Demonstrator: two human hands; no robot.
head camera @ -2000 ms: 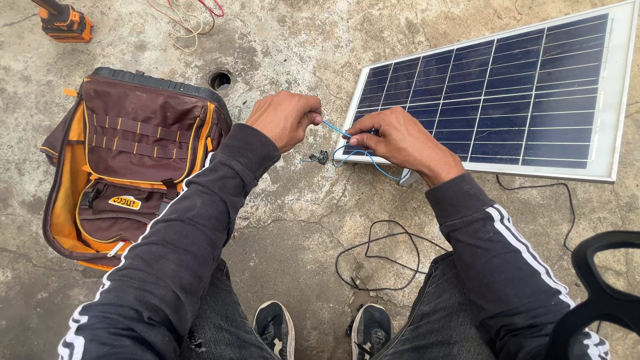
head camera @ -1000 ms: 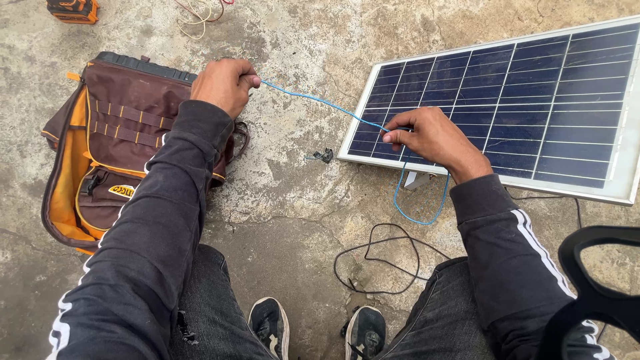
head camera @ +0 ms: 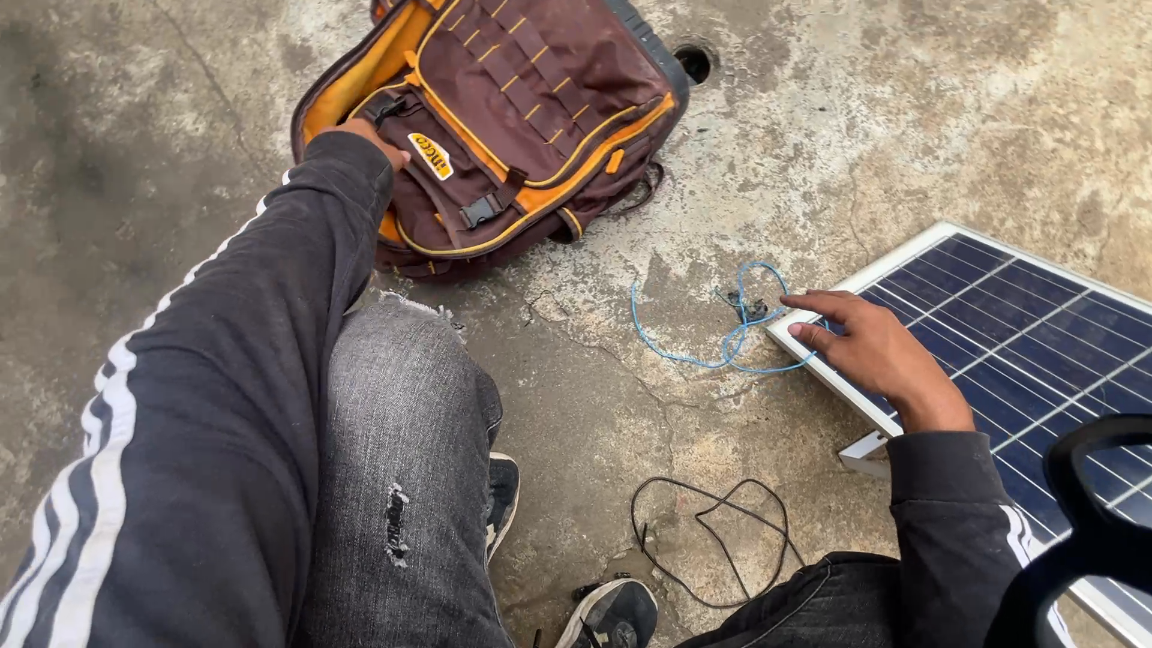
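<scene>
My left hand [head camera: 364,142] reaches to the open side of a brown and orange Ingco tool backpack [head camera: 540,81]; its fingers are partly hidden at the front pocket, so its grip cannot be told. Over the near left corner of the solar panel [head camera: 1008,315] is my right hand [head camera: 864,346], thumb and forefinger apart, with nothing between them. A thin blue wire [head camera: 693,362] lies in loops on the concrete beside that corner, one end running toward the panel's edge. A small dark object [head camera: 754,309] lies among the loops.
A black cable [head camera: 661,481] is coiled loosely on the concrete near my shoes [head camera: 616,616]. A round hole [head camera: 693,63] opens in the floor beside the backpack. The panel's metal leg [head camera: 866,453] stands under its edge. A black curved object [head camera: 1062,504] blocks the lower right.
The blue wire, stretched between both hands a second ago, now lies on the ground. My left hand has gone to the backpack. The view has shifted left.
</scene>
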